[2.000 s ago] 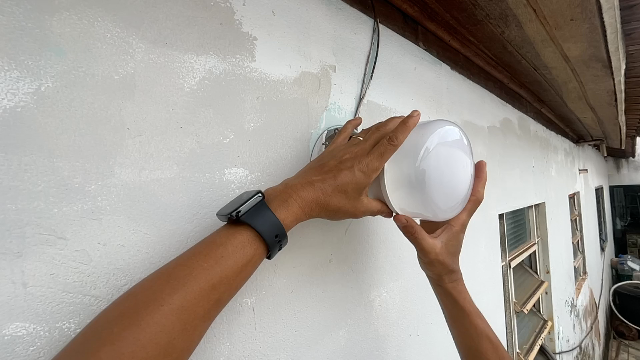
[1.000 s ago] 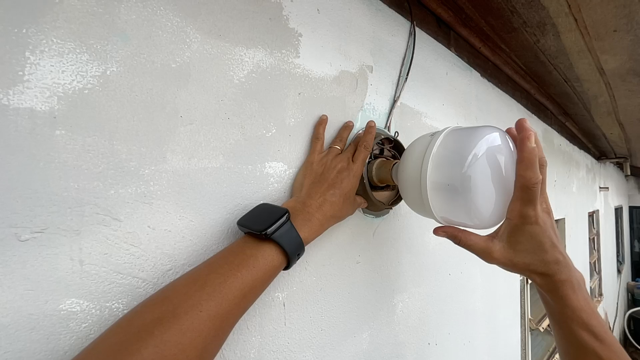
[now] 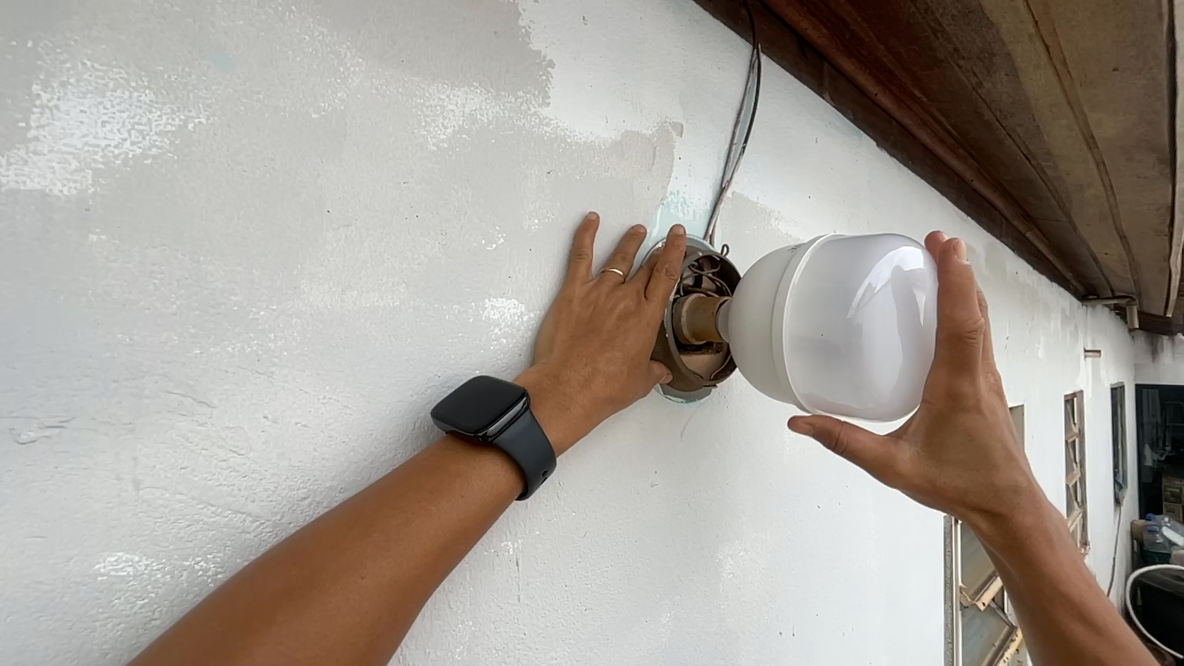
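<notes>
A large white LED bulb [image 3: 856, 324] points out sideways from a brown lamp socket [image 3: 698, 319] in a round wall fixture [image 3: 703, 375]. Thin wires show inside the fixture's open frame. My left hand [image 3: 610, 324], with a ring and a dark smartwatch [image 3: 481, 407], lies spread on the wall, its fingertips and thumb against the fixture's left rim. My right hand [image 3: 953, 416] cups the bulb's outer end, fingers on the far side and thumb just below; whether the thumb touches cannot be told. The bulb's base is mostly hidden in the socket.
Dark and light wires [image 3: 747, 111] run up the patchy white wall [image 3: 277, 305] from the fixture to brown wooden eaves [image 3: 925, 92]. Louvred windows [image 3: 985, 592] line the wall at the right. A pale hose [image 3: 1133, 592] and containers are at the far right edge.
Two seconds ago my left hand was by the bulb's base; it has moved left onto the wall and fixture rim, uncovering the socket. My right hand has shifted to the bulb's outer end.
</notes>
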